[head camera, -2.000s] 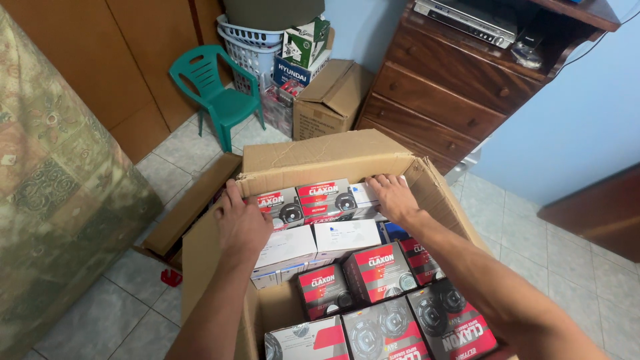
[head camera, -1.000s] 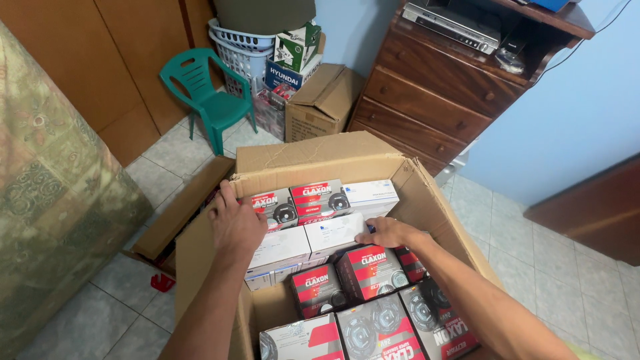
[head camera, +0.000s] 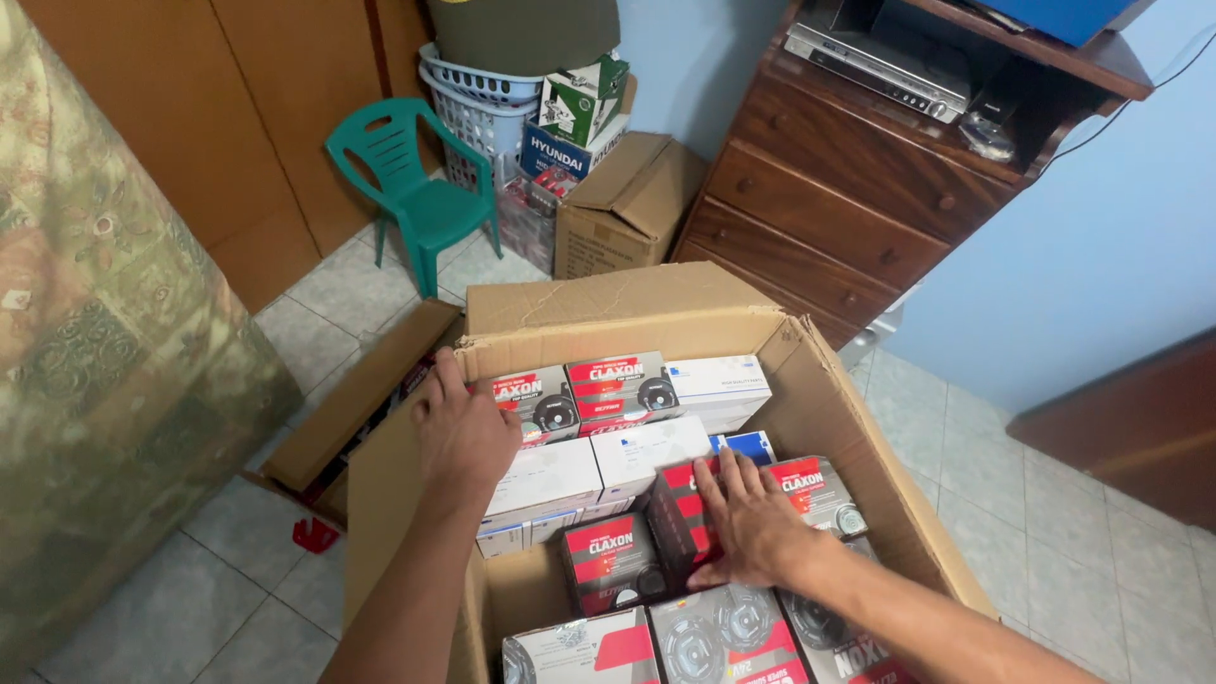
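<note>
A large open cardboard carton (head camera: 855, 456) holds several small product boxes. My left hand (head camera: 465, 427) rests on the carton's far left corner, fingers over its rim, beside a red and grey horn box (head camera: 622, 385). My right hand (head camera: 750, 522) lies with spread fingers on a tilted red and black horn box (head camera: 676, 513) in the middle; whether it grips it is unclear. White boxes (head camera: 655, 456) stand just beyond, with a blue and white box (head camera: 750, 446) behind my fingers. Another horn box (head camera: 613, 560) stands left of the tilted one, and larger horn boxes (head camera: 727, 636) fill the near end.
A green plastic chair (head camera: 432, 209), stacked blue laundry baskets (head camera: 484, 104) and a closed cardboard box (head camera: 617, 218) stand beyond the carton. Back right is a wooden chest of drawers (head camera: 817, 209). Another open carton (head camera: 351, 418) lies left on the tiled floor; a patterned fabric (head camera: 114, 313) hangs at far left.
My right hand has moved from the far right of the carton over the white boxes to the horn box in the middle, which now sits tilted. My left hand stays at the corner.
</note>
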